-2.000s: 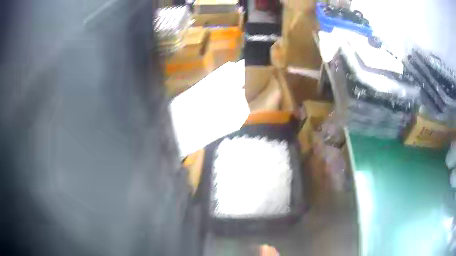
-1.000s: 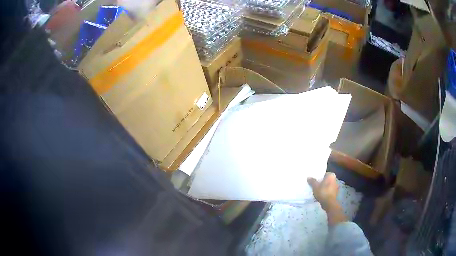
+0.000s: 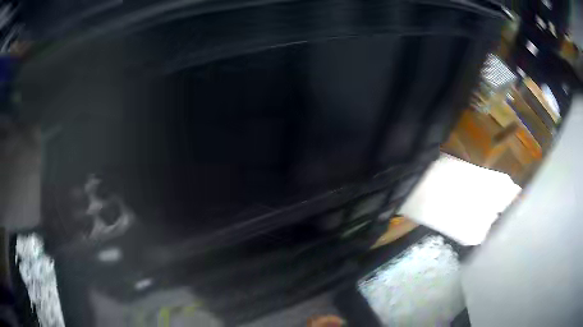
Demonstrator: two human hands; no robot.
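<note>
A large black crate (image 3: 243, 128) fills most of the view, very close and blurred; it appears tilted, with its ribbed edge running low across the picture. A small skin-coloured patch, perhaps part of a hand, is cut off by the bottom edge. Which hand it belongs to and what it touches cannot be told. A large pale grey form (image 3: 527, 249) at the right edge may be a sleeve; no hand shows on it. A white sheet (image 3: 463, 198) lies beyond the black crate at the right.
A dark crate heaped with small white parts (image 3: 412, 281) is below the white sheet. Cardboard boxes (image 3: 492, 137) with orange tape stand at the upper right. A strip of whitish material (image 3: 39, 278) shows at the lower left.
The view has swung, and the black crate now covers its middle. The hand seen gripping the white sheet's edge is no longer there; the sheet now appears at the right.
</note>
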